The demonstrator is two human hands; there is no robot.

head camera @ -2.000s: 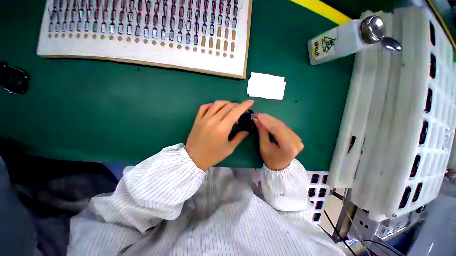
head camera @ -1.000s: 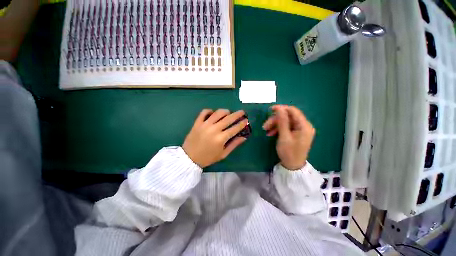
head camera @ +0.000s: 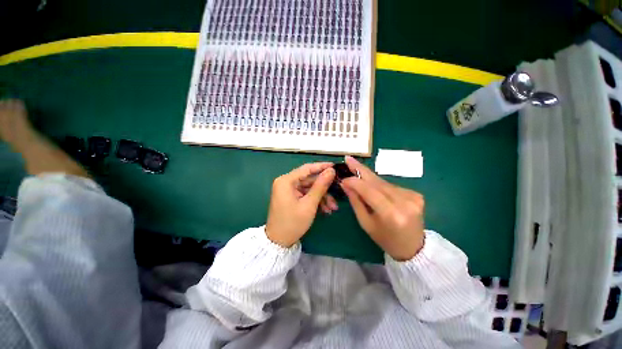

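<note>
A small black watch housing [head camera: 344, 172] is held between both hands over the green mat, just below the component tray's right corner. My left hand [head camera: 298, 199] grips its left side with thumb and fingers. My right hand [head camera: 387, 206] has its fingertips on its right side and top. Fingers cover much of the housing, and I cannot tell whether a wired component is in it. The component tray [head camera: 273, 140] holds dense rows of wired components, with a few tan slots at its lower right.
A white pad [head camera: 399, 163] lies right of the tray. A whitish dispenser bottle [head camera: 485, 108] stands beside stacked blister trays [head camera: 569, 204]. Several black housings [head camera: 153, 160] lie at left, near another person's arm [head camera: 51, 153]. A lower tray [head camera: 508, 315] shows below the bench edge.
The view has shifted, showing more at left. My right hand has come back from beside the housing and now touches it. The housing is now lifted in both hands. Another person's arm reaches in at left.
</note>
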